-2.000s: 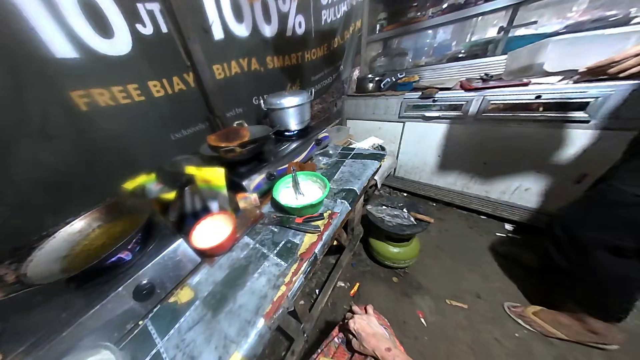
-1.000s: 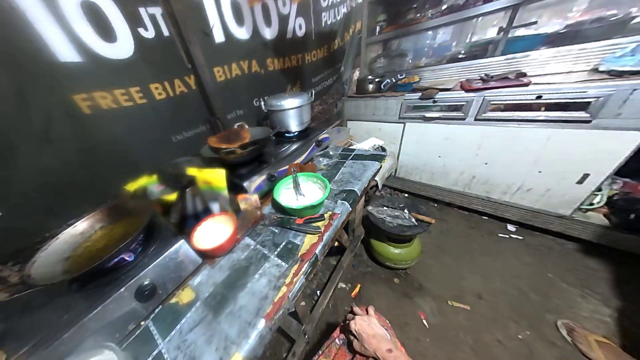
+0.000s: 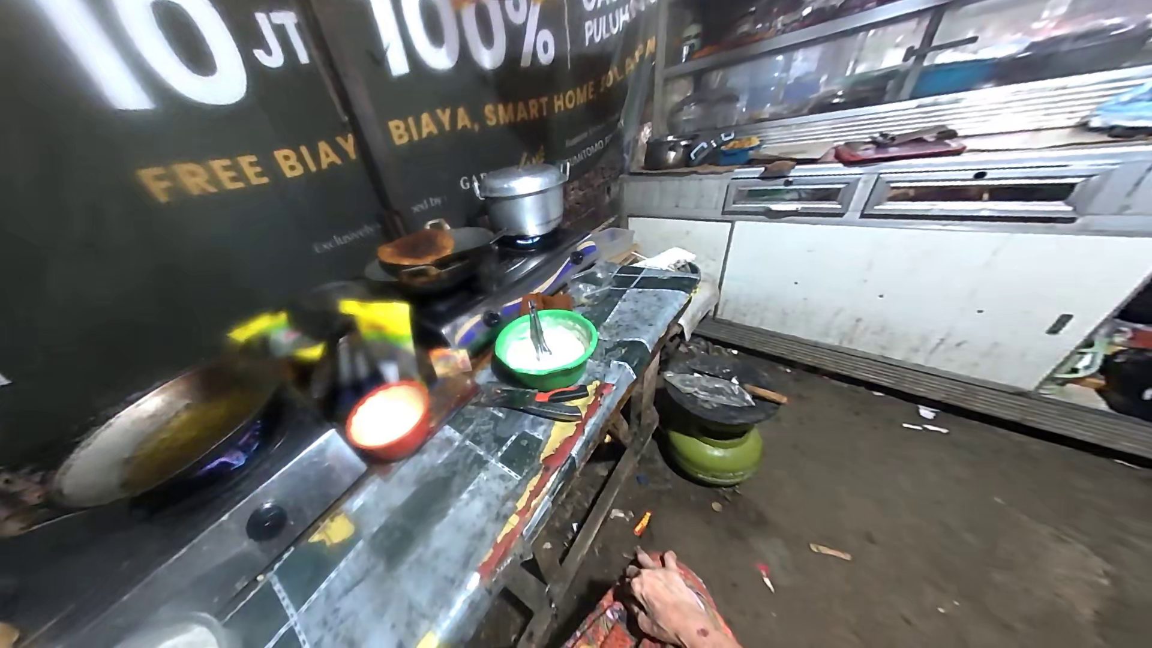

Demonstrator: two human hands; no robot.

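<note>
One bare hand, seemingly my right hand (image 3: 668, 598), rests at the bottom of the view on red patterned cloth (image 3: 598, 621), its fingers loosely curled; whether it grips the cloth is hidden. My left hand is out of view. On the tiled counter (image 3: 432, 517) up and left of the hand stands a green bowl (image 3: 576, 360) of white batter with a metal utensil (image 3: 537, 333) in it. Black-and-red-handled pliers or scissors (image 3: 549, 402) lie in front of the bowl. A red bowl (image 3: 396, 441) with pale contents is beside them. A wok (image 3: 90, 459) with oil sits over a blue flame at the left.
A lidded aluminium pot (image 3: 524, 202) stands on a lit stove behind a dark pan (image 3: 432, 270). Right of the counter, a green gas cylinder (image 3: 715, 457) stands on the floor below a dark pan. A white cabinet (image 3: 900, 297) spans the back; small scraps lie on the dirt floor.
Another person, standing at the right two seconds ago, has moved out of view. A sandalled foot at the lower right is also gone from view. The hand on the cloth has stayed in place.
</note>
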